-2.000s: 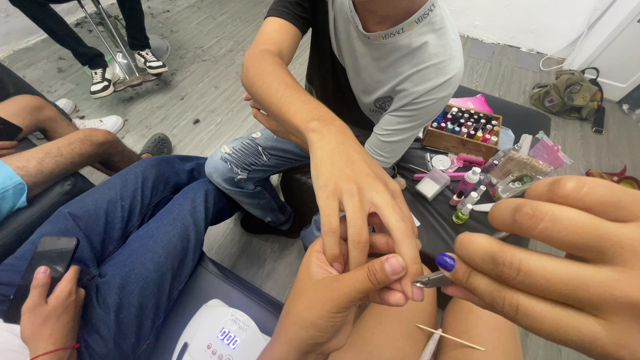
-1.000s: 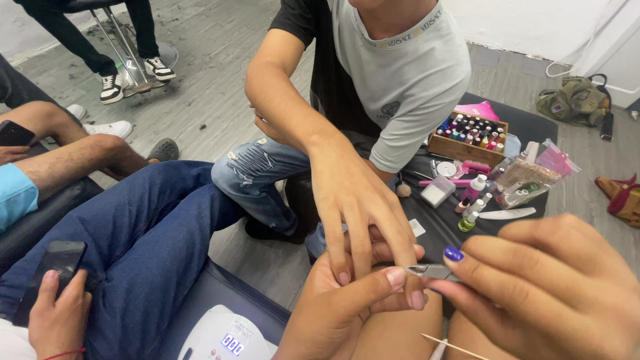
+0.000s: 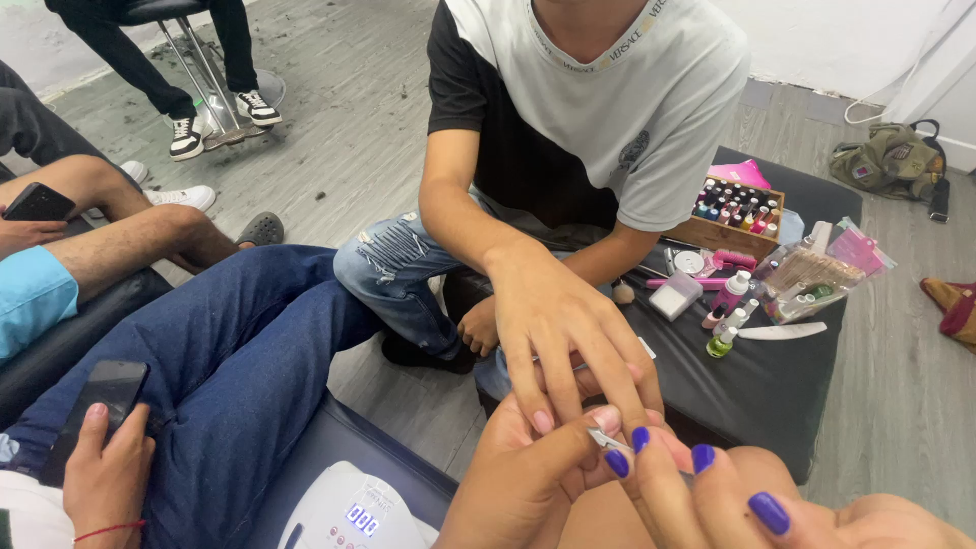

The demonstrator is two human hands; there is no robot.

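Note:
A person in a grey and black T-shirt reaches out a hand (image 3: 564, 328), palm down, fingers spread. My left hand (image 3: 526, 465) holds that hand's fingers from below, its thumb pressed near a fingertip. My right hand (image 3: 732, 496), with blue-purple nails, grips metal cuticle nippers (image 3: 606, 441); their jaws are at the held fingertip, beside my left thumb. The handles are mostly hidden by my fingers. A white nail lamp (image 3: 354, 511) with a lit display stands below left, on a dark padded seat.
A black padded bench (image 3: 762, 389) at right bears a wooden box of nail polish bottles (image 3: 732, 229), a nail file (image 3: 783, 332), a green bottle (image 3: 720, 343) and a clear bag of sticks (image 3: 816, 278). At left, a seated person holds a phone (image 3: 103, 404). A backpack (image 3: 888, 160) lies on the floor.
My right hand has turned, so more of its painted nails show, and the nippers have stayed near the fingertip. The thin wooden stick seen low in the earlier frames is out of sight.

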